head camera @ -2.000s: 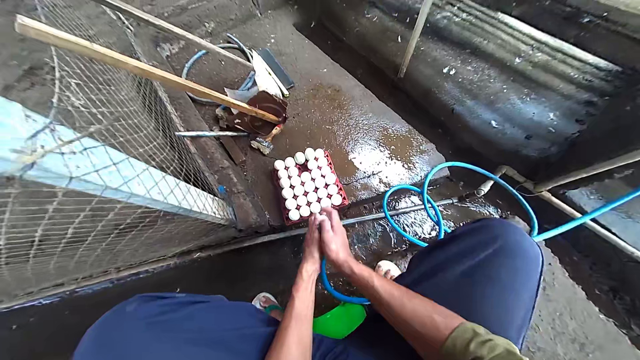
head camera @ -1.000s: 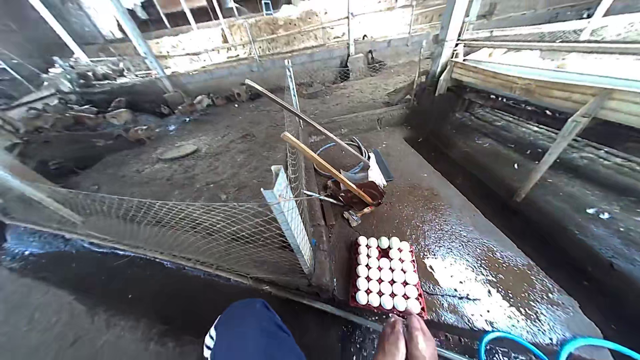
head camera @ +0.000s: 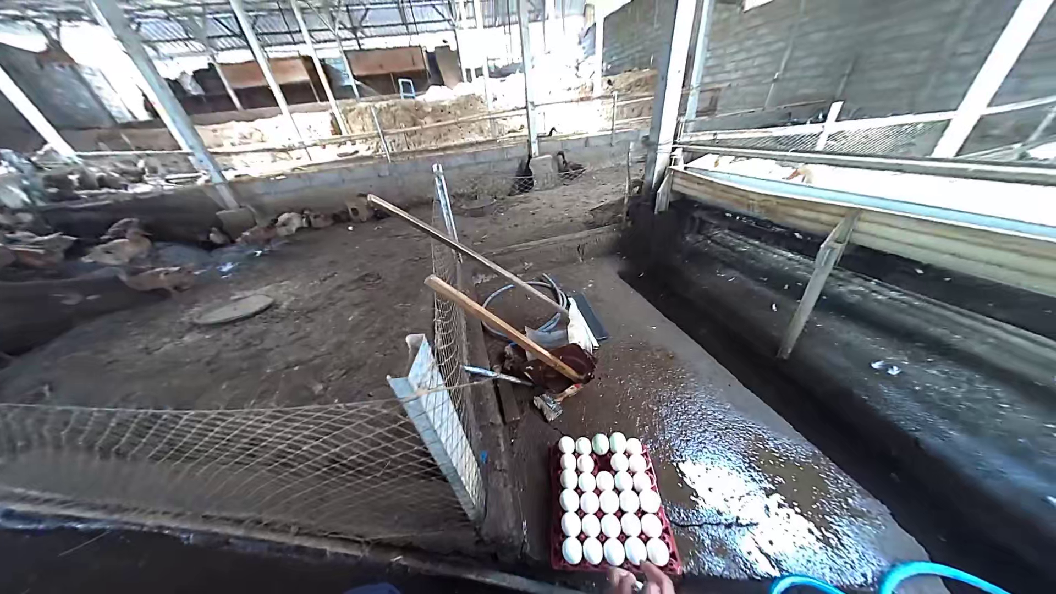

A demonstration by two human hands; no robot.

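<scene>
A red plastic egg tray (head camera: 556, 528) full of white eggs (head camera: 610, 501) lies on the wet concrete at the lower middle; one cup in its second row from the far side holds no egg. At the tray's near edge only the fingertips of my left hand (head camera: 619, 580) and my right hand (head camera: 657, 579) show, close together at the bottom of the view. The rest of both hands is cut off, and whether anything is between them cannot be told.
Netting (head camera: 313, 462) and a metal post (head camera: 441, 429) stand left of the tray. Beyond it lie wooden-handled tools (head camera: 503, 326) and a coiled hose (head camera: 528, 285). A blue hose (head camera: 932, 569) loops at the lower right. A dark channel (head camera: 784, 404) runs along the right; ducks (head camera: 124, 247) are at the far left.
The view has swung up strongly toward the far side of the shed. My two hands, seen together beside the tray's near edge before, now show only as fingertips there.
</scene>
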